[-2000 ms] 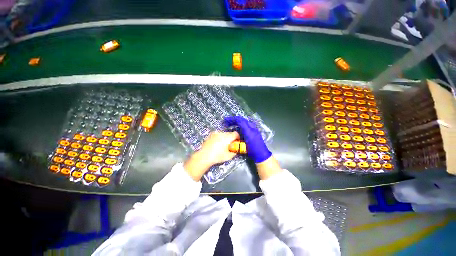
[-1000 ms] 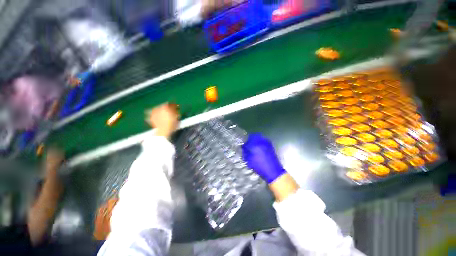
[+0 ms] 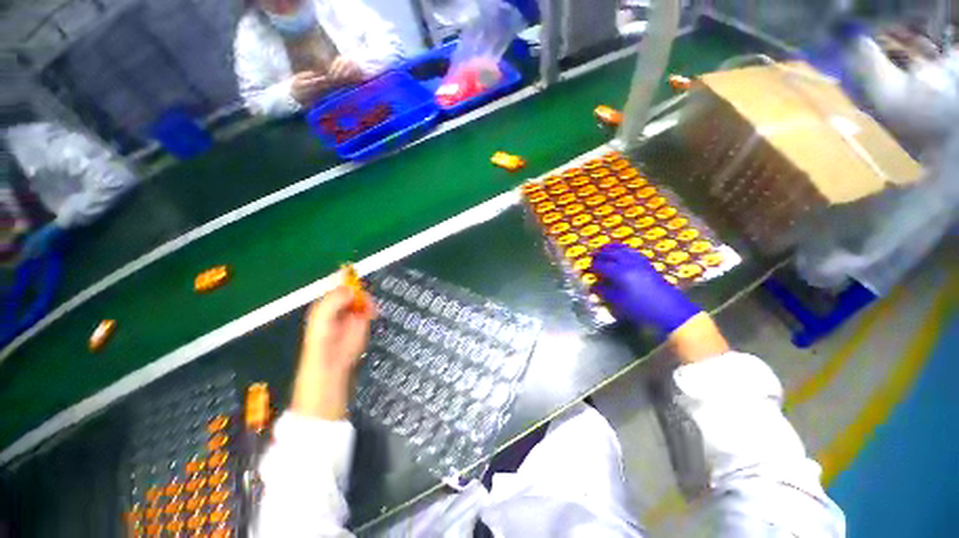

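My left hand point(image 3: 334, 336), bare, grips an orange taped component point(image 3: 355, 286) in its fingertips, beside the left edge of an empty clear blister tray point(image 3: 447, 368). My right hand point(image 3: 636, 289), in a purple-blue glove, is over the near left part of the full tray stack point(image 3: 615, 210) of orange parts. Its fingertips are hidden, so I cannot tell whether it holds anything. A part-filled tray point(image 3: 184, 473) lies at the lower left, its near rows filled with orange parts. A single orange part point(image 3: 258, 407) lies beside it.
A green conveyor belt point(image 3: 394, 215) runs beyond a pale rail point(image 3: 442, 229), with several spaced orange parts. Blue bins point(image 3: 384, 147) and a clear bag point(image 3: 478, 63) stand across it. An open brown carton point(image 3: 810, 126) stands at the right. Co-workers in white coats are opposite.
The view has turned to the right. My left hand has come back from over the belt, and an orange part now shows in its fingers. My gloved right hand has moved from the empty tray to the full stack.
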